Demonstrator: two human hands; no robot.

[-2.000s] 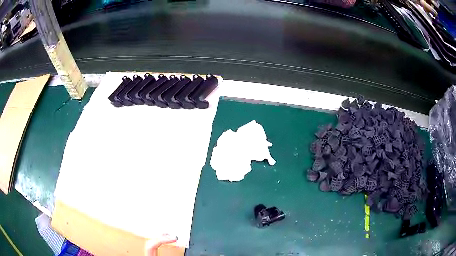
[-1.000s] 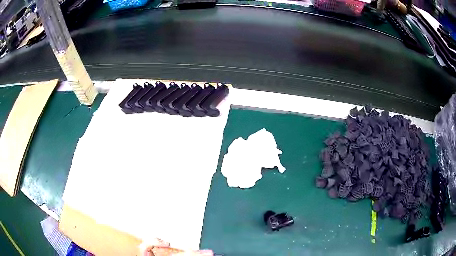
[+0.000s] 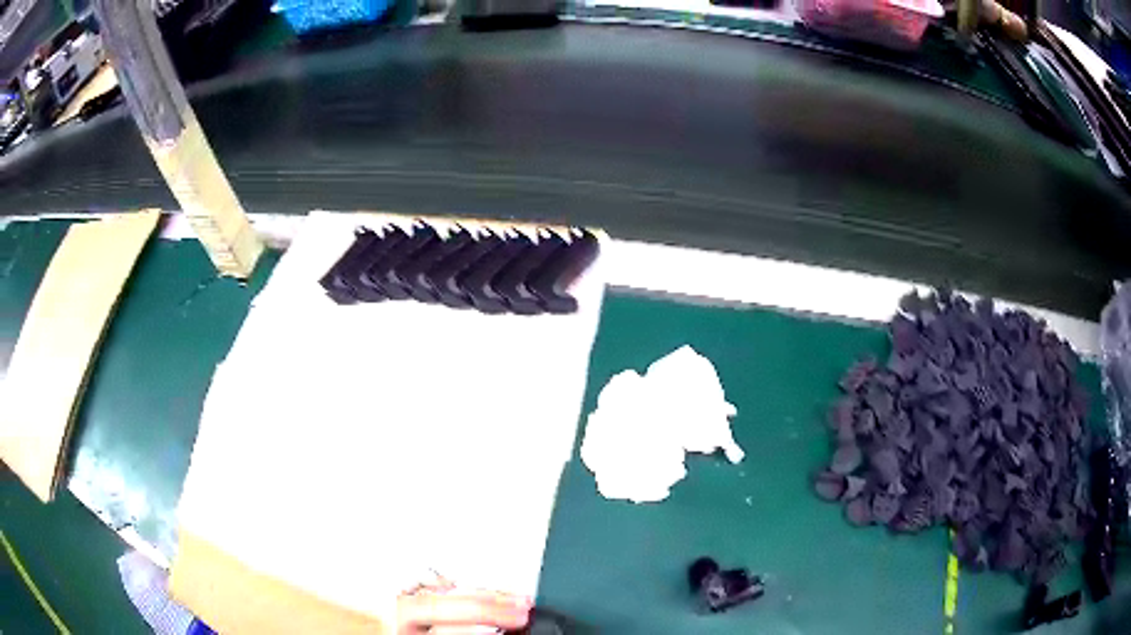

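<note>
A hand, apparently my left hand, shows at the bottom edge over the white sheet, cut off by the frame. A small dark shape lies at its fingertips, too cut off to tell whether it is held. My right hand is not seen. A row of several black L-shaped housings lies along the sheet's far edge. A short cluster of black housings lies on the green bench right of the sheet. A large heap of dark grey rubber pads is on the right.
A crumpled white piece lies mid-bench. Tan cardboard shows under the sheet, with another piece far left. A taped post stands at the bench edge before the black belt. Blue and pink baskets are across it.
The view has shifted, so bench things appear farther right and lower. More of the hand shows at the bottom edge than at first. The row of housings looks unchanged.
</note>
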